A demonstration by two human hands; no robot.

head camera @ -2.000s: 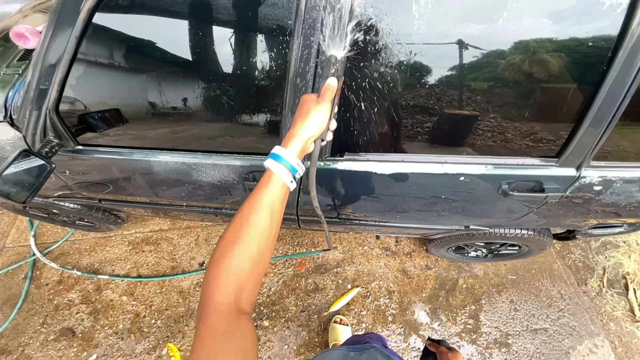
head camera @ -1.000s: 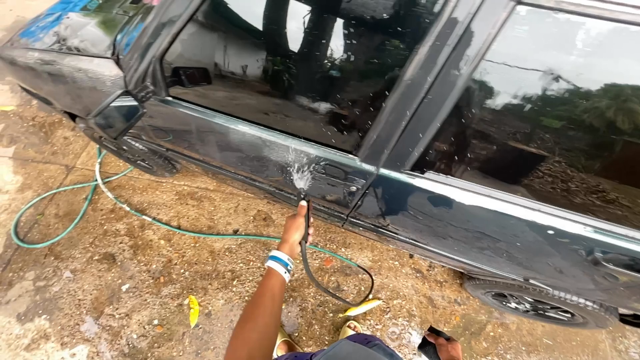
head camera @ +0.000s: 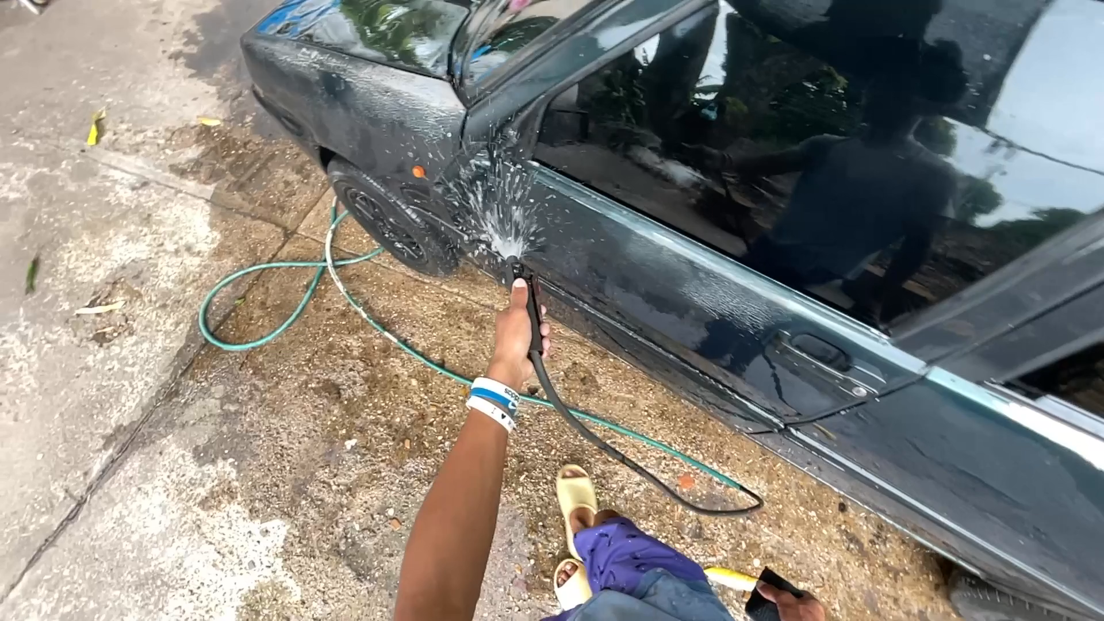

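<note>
My left hand [head camera: 517, 332], with wristbands at the wrist, grips a black hose spray nozzle [head camera: 533, 315]. Water [head camera: 504, 211] fans out from its tip toward the dark car's front fender and the front edge of the front door [head camera: 690, 285]. From the nozzle's lower end a black hose [head camera: 595, 444] curves down to the ground and joins a green hose [head camera: 414, 354]. At the bottom edge my right hand [head camera: 798, 604], partly cut off by the frame, holds a black object [head camera: 766, 595] that I cannot identify.
Along the right runs the car, its front wheel [head camera: 388, 220] beside a loop of the green hose on wet, rough concrete [head camera: 345, 448]. My feet in pale yellow slides [head camera: 575, 496] stand near the black hose. A yellow leaf [head camera: 731, 578] lies by my right hand.
My left hand has moved the nozzle from the side windows, past the front door, to the front fender area, still spraying. The view has shifted toward the car's front.
</note>
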